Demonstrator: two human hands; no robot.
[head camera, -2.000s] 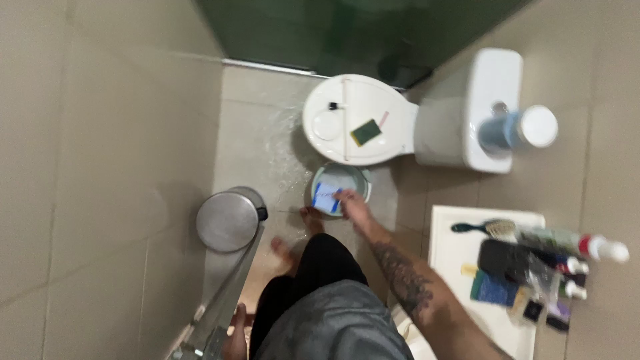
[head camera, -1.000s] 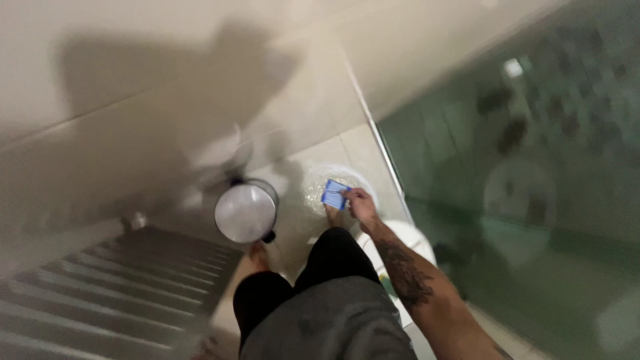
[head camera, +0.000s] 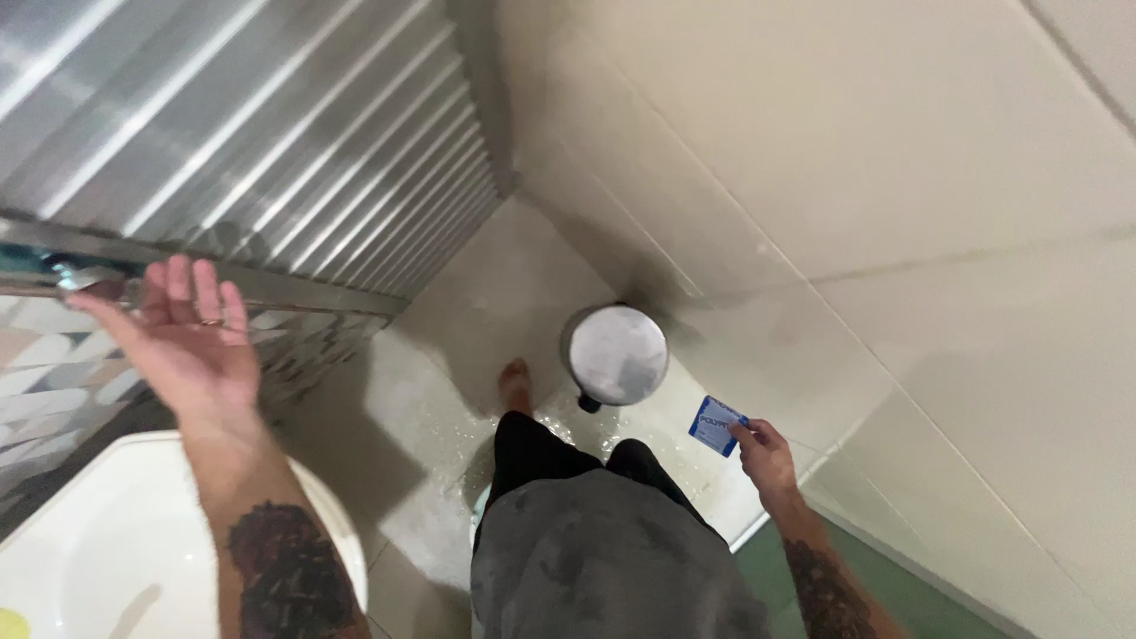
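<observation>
My left hand (head camera: 200, 346) is raised at the left, palm up with fingers apart and a ring on one finger; nothing lies in it. Just beyond its thumb is a metal door handle (head camera: 84, 277), on the edge of a ribbed metal door (head camera: 293, 133). Whether hand and handle touch, I cannot tell. My right hand (head camera: 765, 453), low at the right, pinches a small flat blue and white packet (head camera: 717, 426) by one edge; the packet bears printing. Up and left of the packet stands a round pedal bin with a metal lid (head camera: 619, 355).
A white washbasin (head camera: 133, 524) fills the lower left. Wet floor tiles (head camera: 426, 461) shine around my bare foot (head camera: 515, 386). Beige tiled wall (head camera: 887, 177) rises on the right, with green glass (head camera: 799, 577) at its lower edge. Mosaic tiles (head camera: 44, 382) cover the left wall.
The view has turned strongly, from the toilet and bucket to the metal door. My left hand has come into view. The blue and white packet is still in my right hand, now away from the bucket.
</observation>
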